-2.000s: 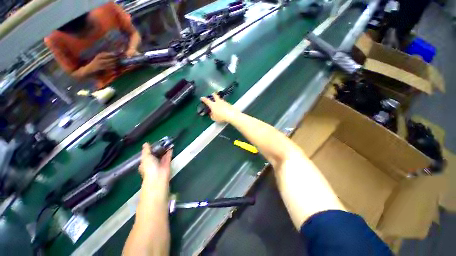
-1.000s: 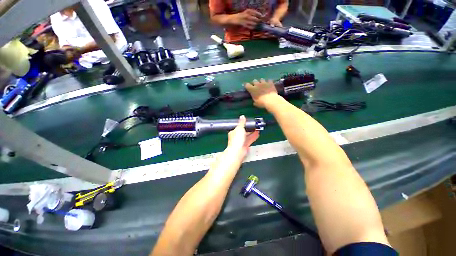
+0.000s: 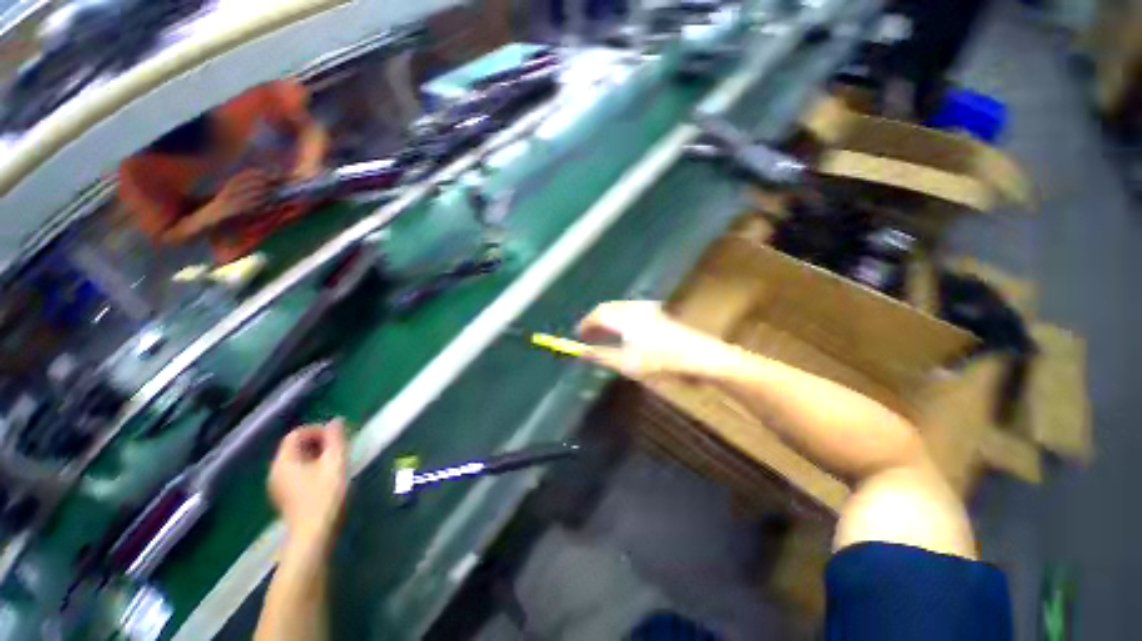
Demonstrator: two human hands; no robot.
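Observation:
My left hand (image 3: pixel 309 476) is over the near edge of the pale strip, loosely curled, with no object visible in it. A grey-handled styling brush (image 3: pixel 244 420) lies beyond it on the green bench, its bristled barrel toward the lower left. My right hand (image 3: pixel 632 341) has thumb and fingers around the rear end of a yellow screwdriver handle (image 3: pixel 554 342); its thin shaft is blurred and points left. A small mallet (image 3: pixel 445 475) with a black grip and silver shaft lies between my hands, nearer the bench edge.
Another brush (image 3: pixel 338 282) and a dark cord (image 3: pixel 445 282) lie beyond the pale strip (image 3: pixel 501 313). An open cardboard carton (image 3: pixel 814 294) stands right of the bench edge; a second carton (image 3: pixel 902 178) is behind it. A person in orange (image 3: pixel 232 169) works across the bench.
The view has swung right. My left hand has let go of the grey brush. My right hand has left the darker brush and taken hold of the screwdriver.

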